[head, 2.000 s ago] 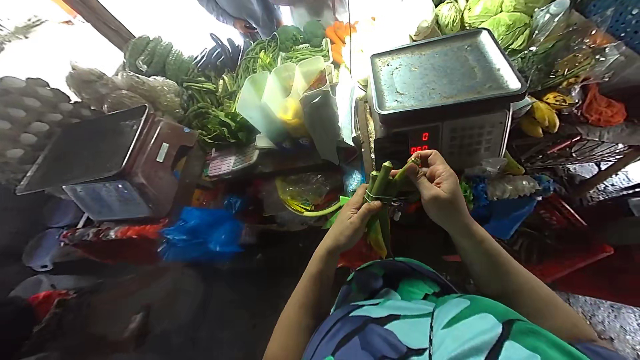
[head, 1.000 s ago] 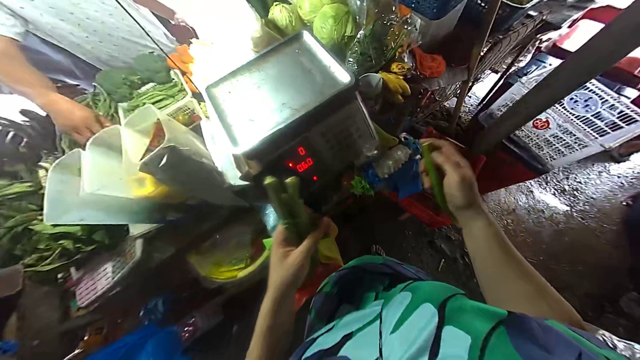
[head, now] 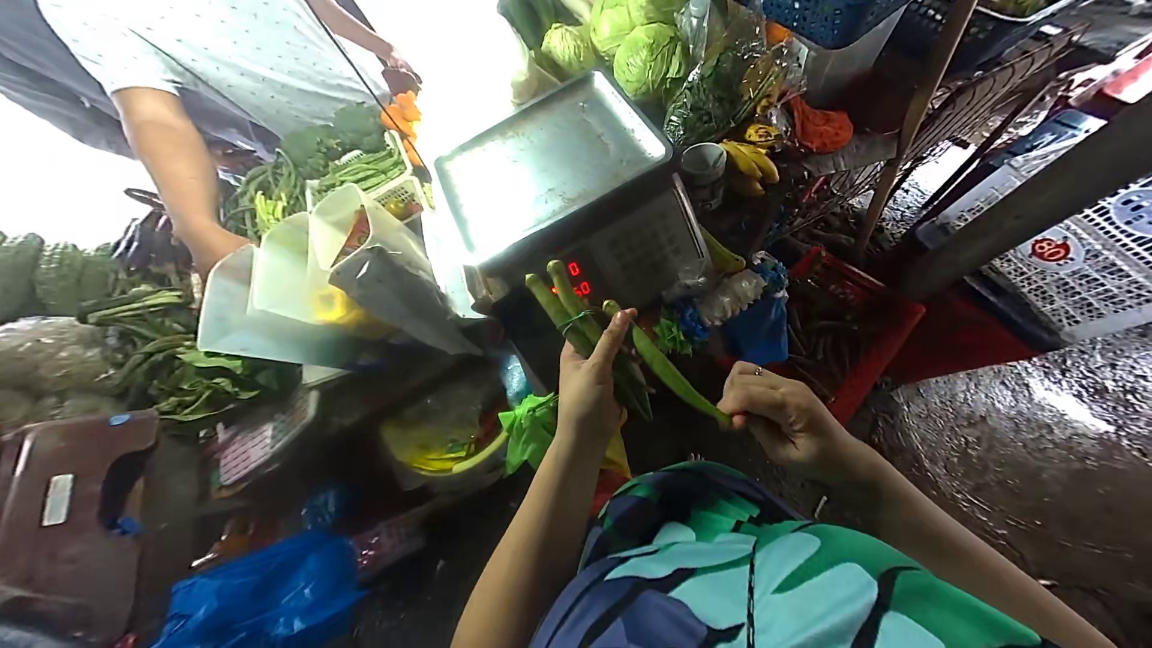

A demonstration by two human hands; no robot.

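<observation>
My left hand [head: 594, 378] is closed around a bundle of long green okra-like pods [head: 569, 310], tied with a thin green band near the upper ends. One separate curved green pod [head: 670, 371] lies beside the bundle, its upper end by my left thumb. The fingertips of my right hand [head: 778, 405] pinch the lower end of that pod. Both hands are in front of a digital scale, whose metal tray [head: 553, 166] bears nothing and whose red display [head: 578, 279] is lit, partly hidden behind the pods.
Clear plastic holders [head: 297, 288] and green vegetables are at left, where another person's arm [head: 171, 162] reaches in. Cabbages [head: 648, 58] and small bananas [head: 749, 166] lie behind the scale. A red crate [head: 864, 342] and white crates [head: 1080, 252] stand at right; a blue plastic bag [head: 261, 594] is lower left.
The separate pod, held away from the bundle in my right hand one second ago, now touches the bundle at my left thumb. The view has swung right since two seconds ago.
</observation>
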